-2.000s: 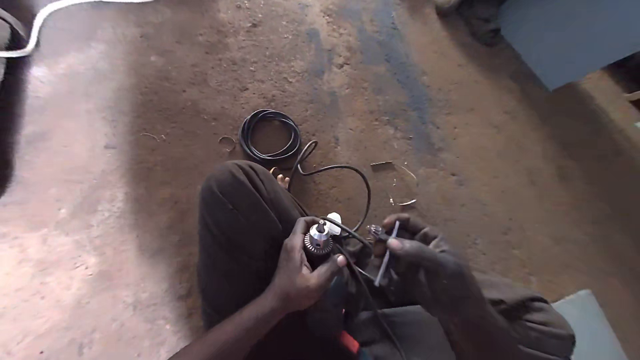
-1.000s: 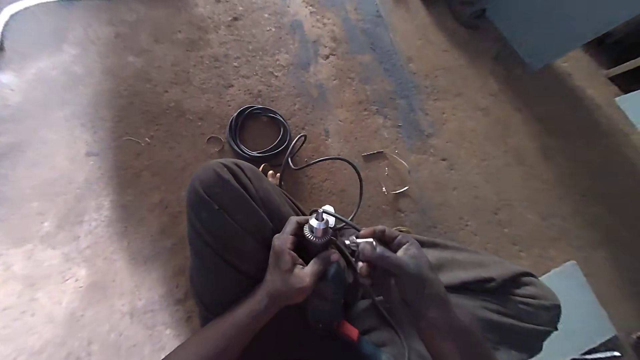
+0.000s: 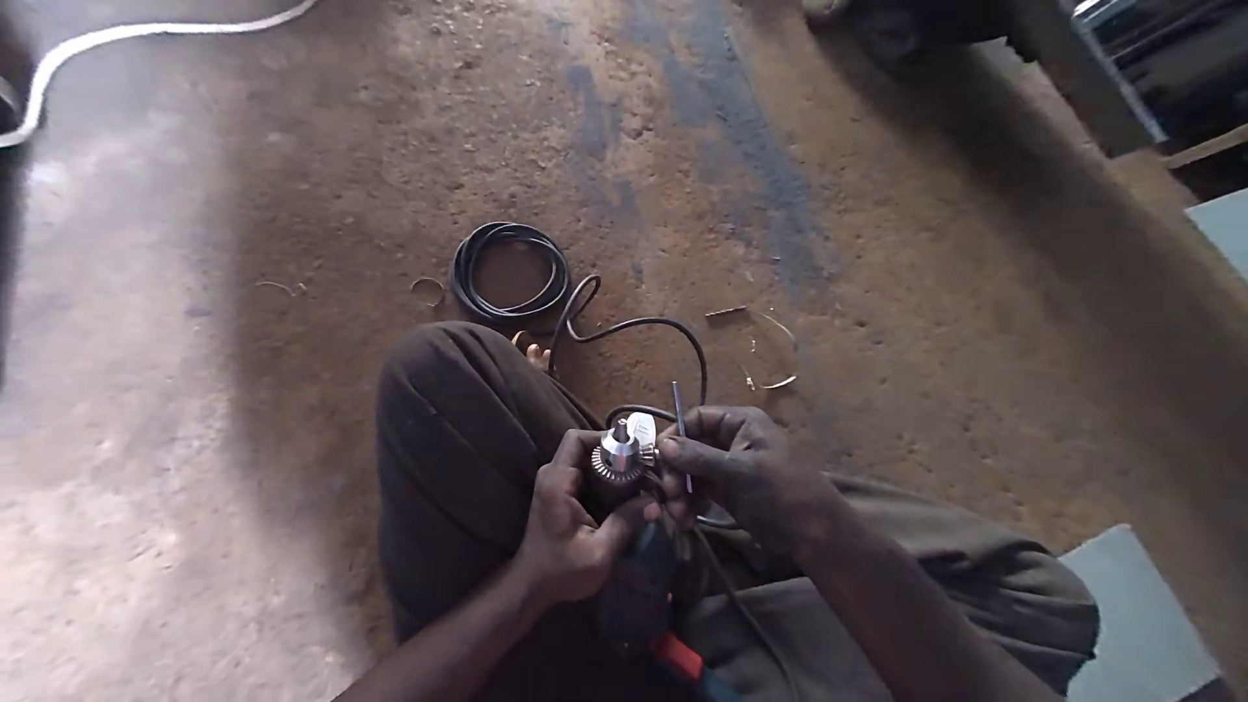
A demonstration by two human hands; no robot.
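My left hand [image 3: 575, 526] is wrapped around the front of a power drill [image 3: 639, 590], just below its metal keyed chuck [image 3: 619, 456], which points up between my knees. In my right hand [image 3: 746, 468] is a chuck key [image 3: 680, 419], its thin cross bar upright between thumb and fingers and its toothed end against the right side of the chuck. A white plug [image 3: 641, 429] sits right behind the chuck. The drill's dark cable [image 3: 736, 595] runs past my right hand. The drill's lower body, with a red part, rests in my lap.
A coiled black cable [image 3: 511, 312] lies on the brown floor [image 3: 370, 175] beyond my left knee. Thin wire scraps [image 3: 780, 382] and a drill bit [image 3: 725, 311] lie farther right. A white cable [image 3: 156, 29] crosses the top left. A pale board [image 3: 1136, 614] is beside my right knee.
The chuck key's bar was tilted two seconds ago, with the key apart from the chuck. One second ago the key was at the chuck with its bar nearly level; now the bar stands upright.
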